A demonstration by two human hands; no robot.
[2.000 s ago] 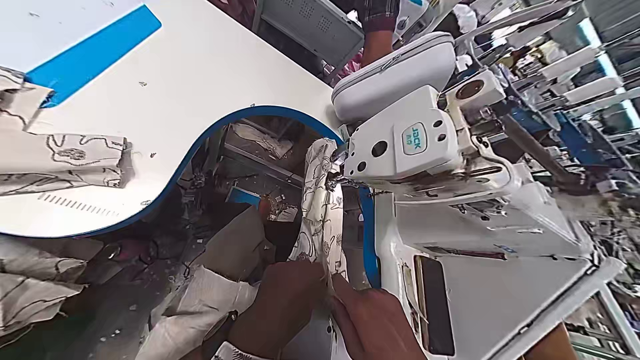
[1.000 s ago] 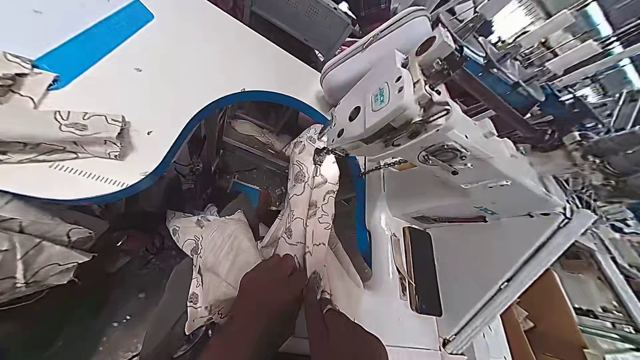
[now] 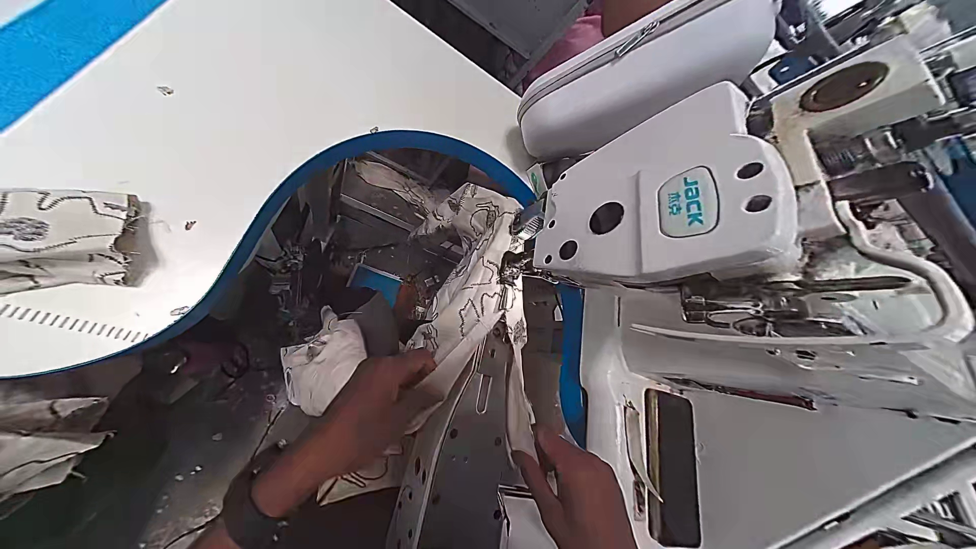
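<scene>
A cream patterned fabric piece runs under the presser foot of a white Jack sewing machine and drapes over its narrow metal arm. On the left side of that arm, my left hand grips the fabric's left part, with a dark band on the wrist. My right hand pinches the strip hanging on the right side between thumb and fingers. Bunched pale cloth hangs beside my left forearm. The needle area is partly hidden by the machine head.
A white worktable with a curved blue edge bears another folded patterned piece. A white zipped case sits behind the machine head. More cloth lies at the lower left, and a dark phone-like slab rests on the machine's base.
My hands, close together on the fabric before, are now apart, one on each side of the machine's arm. The fabric's lower part is spread open between them. The view has shifted nearer.
</scene>
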